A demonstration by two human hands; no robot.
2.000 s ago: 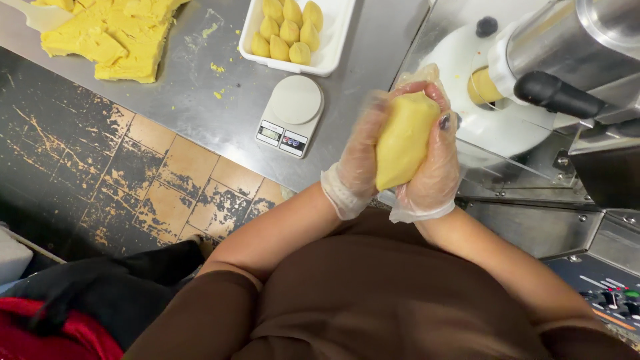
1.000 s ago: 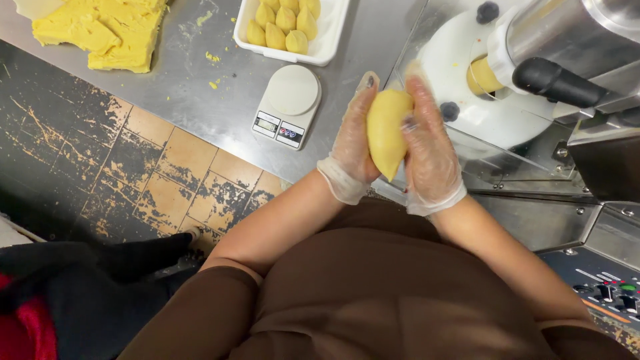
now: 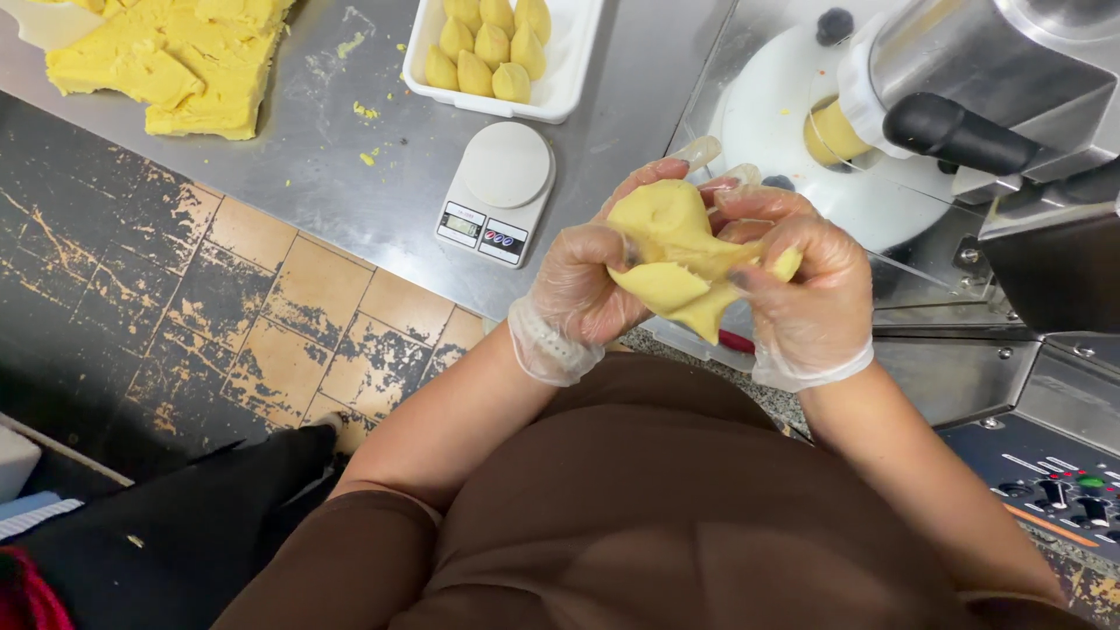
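Both my hands wear clear plastic gloves. A torn-open piece of yellow dough (image 3: 665, 227) is stretched between them. My left hand (image 3: 582, 284) grips its left side with the thumb on top. My right hand (image 3: 805, 284) pinches its right end, where a small bit of dough pokes out between the fingers. Left of my hands, a white digital kitchen scale (image 3: 507, 166) stands on the steel worktop. Beyond it is a white plastic tray (image 3: 564, 83) holding several pointed yellow dough pieces (image 3: 492, 45).
A large slab of yellow dough (image 3: 210, 70) lies at the upper left of the steel worktop (image 3: 350, 175). On the right is a metal machine (image 3: 945, 61) with a black handle and dough at its nozzle, above a white disc. A control panel (image 3: 1050, 481) sits lower right. Another person's dark-clothed leg (image 3: 192, 499) is lower left.
The dough between my hands was a smooth, pointed, closed lump; now it is pulled open and torn. My hands have turned and moved apart around it.
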